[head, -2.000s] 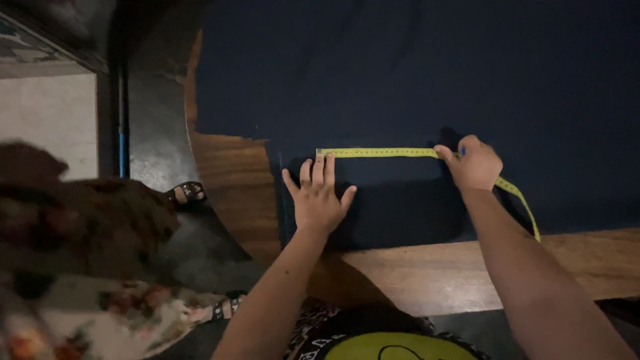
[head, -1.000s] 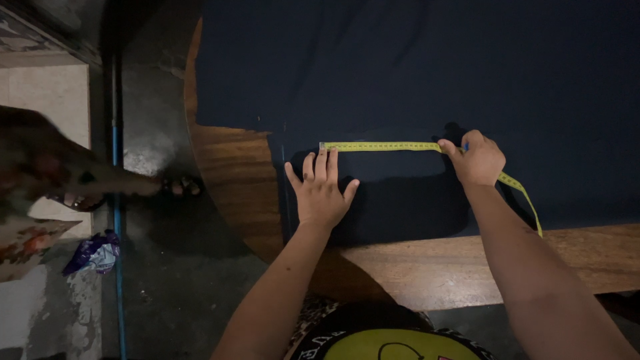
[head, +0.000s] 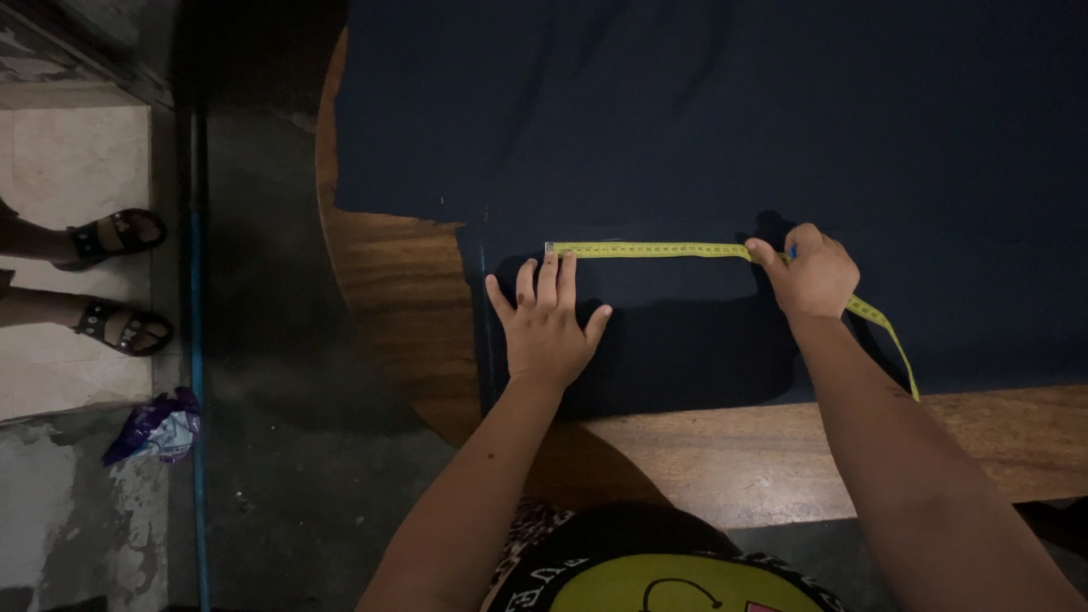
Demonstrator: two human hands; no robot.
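Dark navy fabric (head: 680, 170) lies spread over a wooden table. A yellow tape measure (head: 654, 250) runs straight from left to right across it. My left hand (head: 548, 327) rests flat with fingers spread, two fingertips on the tape just by its metal-tipped end. Farther right, my right hand (head: 812, 272) grips the tape between thumb and curled fingers, and a small blue item, too hidden to identify, shows inside that hand. Past it the tape's loose part curves down to the fabric's near edge. A pale chalk-like line marks the fabric left of my left hand.
The wooden tabletop (head: 399, 314) has a curved left edge and shows along the near side. Beyond it on the floor are a blue pole (head: 197, 340) and a crumpled purple plastic wrapper (head: 161, 427). Another person's sandaled feet (head: 127, 327) stand on pale tiles at far left.
The other person in floral clothing has moved off to the left, so only the feet and lower legs show. My hands and the tape have stayed nearly still on the fabric.
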